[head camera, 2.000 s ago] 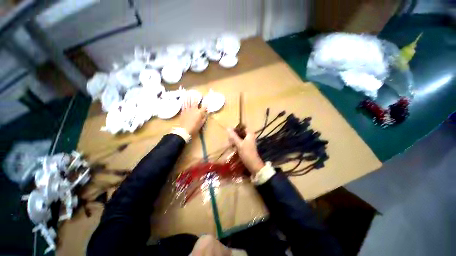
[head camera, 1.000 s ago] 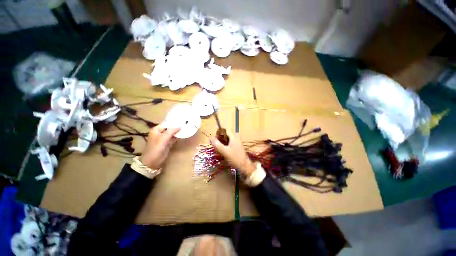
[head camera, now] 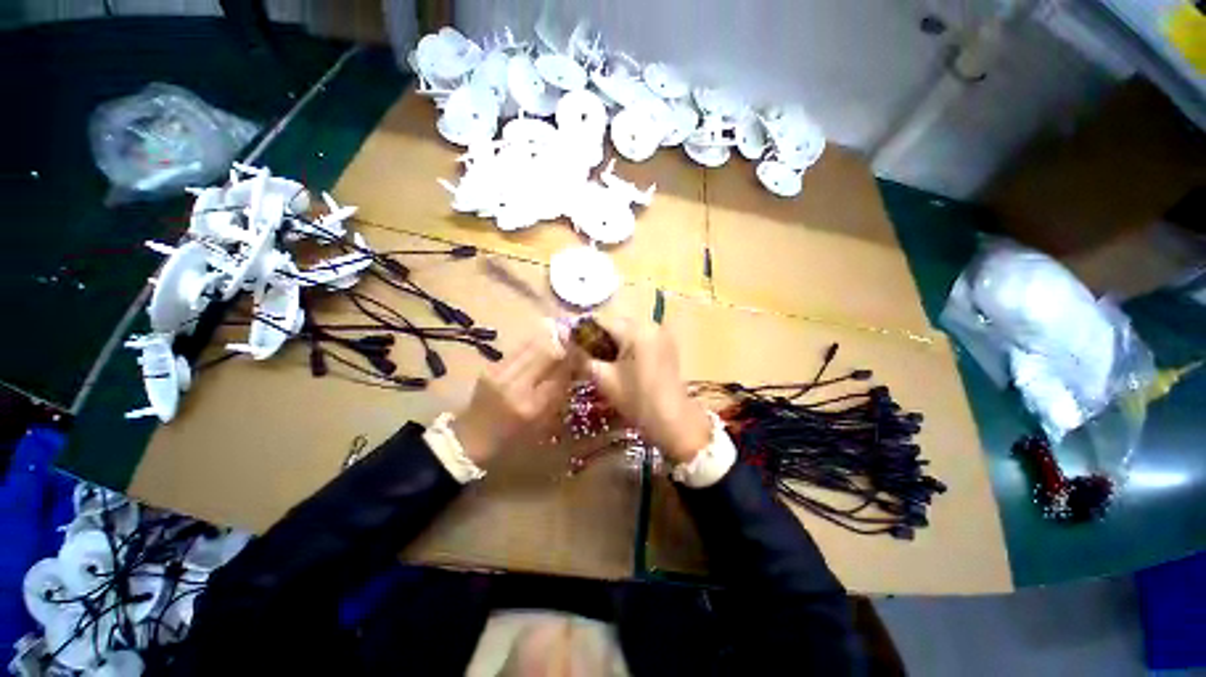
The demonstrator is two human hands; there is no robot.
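My right hand (head camera: 651,386) holds a hand tool by its brown handle (head camera: 595,339) near the centre; its shaft is not clearly visible. My left hand (head camera: 516,394) is closed close beside it, with a small white part of a housing (head camera: 565,329) showing at its fingertips, blurred and mostly hidden. One white disc housing (head camera: 585,275) lies alone just beyond my hands. The lead bundle lies under and right of my right hand, its red wire ends (head camera: 589,413) towards the left and its black connectors (head camera: 906,463) fanned out at right.
Loose white housings (head camera: 529,172) are heaped at the far side of the cardboard (head camera: 820,278). Wired housings (head camera: 251,265) lie at left, more at lower left (head camera: 80,582) by a blue bin. A small metal piece (head camera: 355,451), clear bags (head camera: 165,139) (head camera: 1045,331) and a red-black wire coil (head camera: 1061,487) also show.
My left hand has moved right, bringing the housing in front of my right hand and the tool; its disc face no longer shows. The camera view has shifted, and the lone disc remains on the cardboard.
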